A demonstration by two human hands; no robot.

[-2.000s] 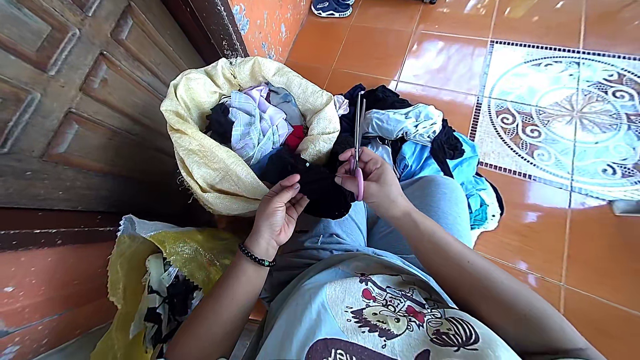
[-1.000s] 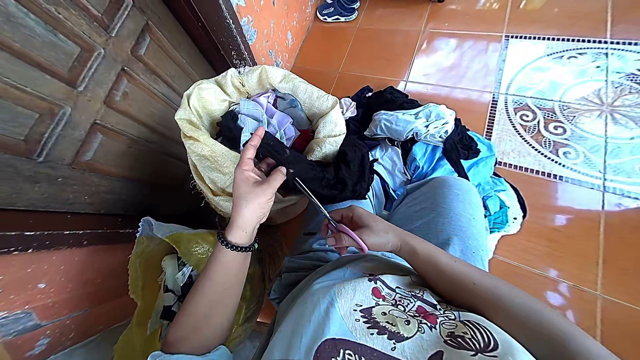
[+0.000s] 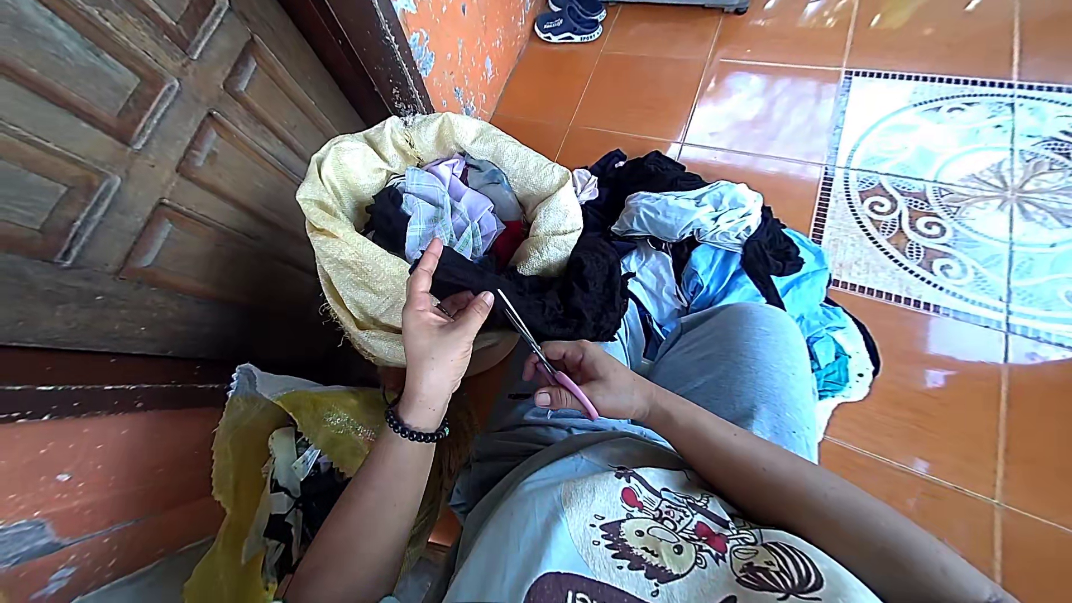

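My right hand [image 3: 590,378] grips the pink handles of a pair of scissors [image 3: 536,347], whose blades point up and left toward a black cloth [image 3: 553,293]. The blades look nearly together. My left hand [image 3: 444,322] is on the near side of the same black cloth, index finger raised and thumb apart, with cloth between hand and sack; its hold on the cloth is partly hidden. The black cloth lies across the near rim of a cream woven sack [image 3: 352,243], which holds plaid, grey, red and black fabrics [image 3: 452,205].
A pile of black, white and blue clothes [image 3: 695,213] lies on the tiled floor beside my knee. At lower left stands a yellow sack [image 3: 243,469] with fabric scraps inside. A wooden door [image 3: 209,159] borders the left side. Dark blue shoes [image 3: 569,23] sit by the wall.
Two seconds ago the scissors pointed upward; now they slant up-left toward the black cloth. My left hand has turned, its index finger now raised. The black cloth is stretched out wider.
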